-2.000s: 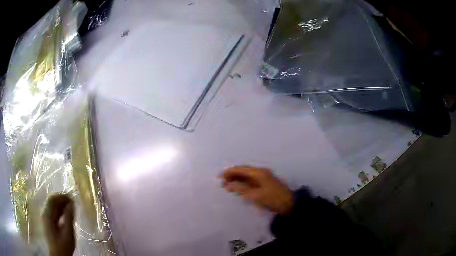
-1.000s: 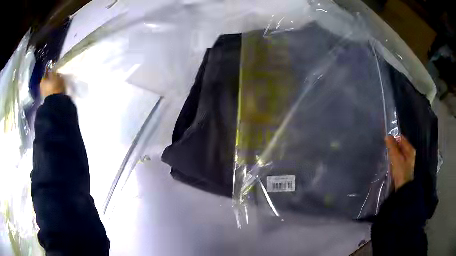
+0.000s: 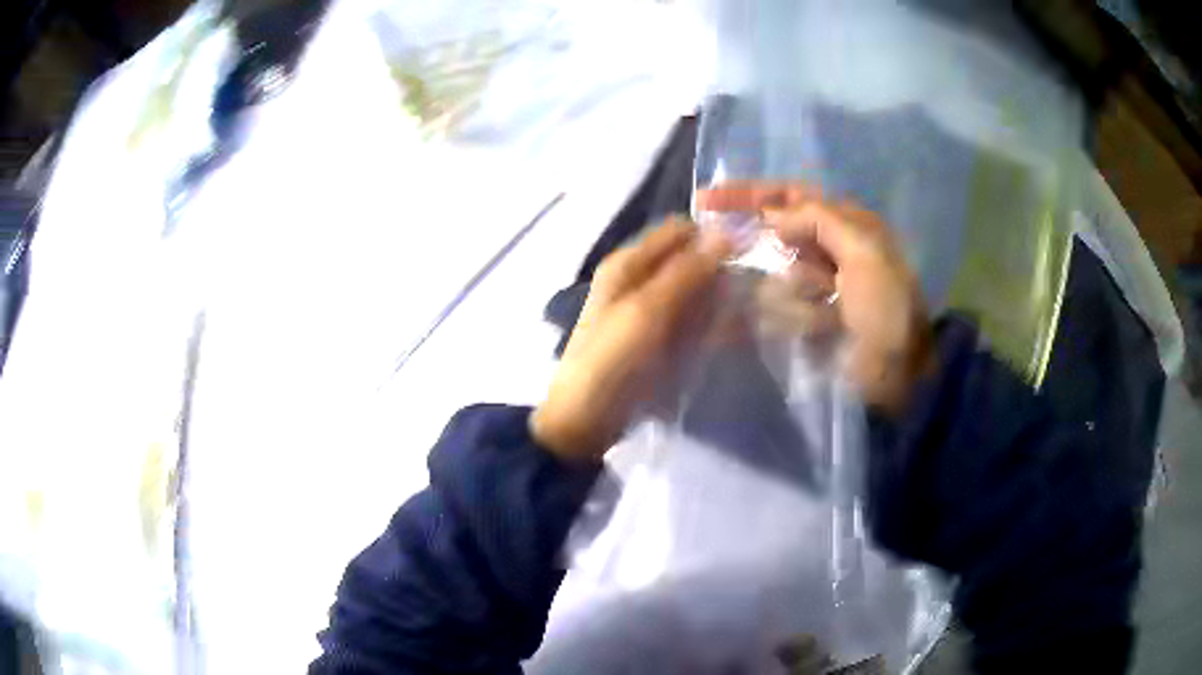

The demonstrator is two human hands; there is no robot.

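Observation:
My left hand [image 3: 633,330] and my right hand [image 3: 857,284] are close together at the centre, both blurred. Their fingers pinch the glaring edge of a clear polybag [image 3: 1008,251] with yellow-gold printing. The bag lies over the dark jackets [image 3: 1107,323] and hangs down below my hands toward the near table edge. Dark cloth shows between and behind my hands. Glare and blur hide the exact edge of the bag opening.
A bright, glaring stack of empty polybags [image 3: 99,435] lies at the left. A thin dark edge of a white sheet [image 3: 481,281] shows left of my hands on the white table. A brown cardboard-like surface [image 3: 1149,165] is at the upper right.
My left hand has moved from the far left to the centre, and my right hand has moved in beside it. The bag's yellow print has shifted right, and both hands now gather its edge.

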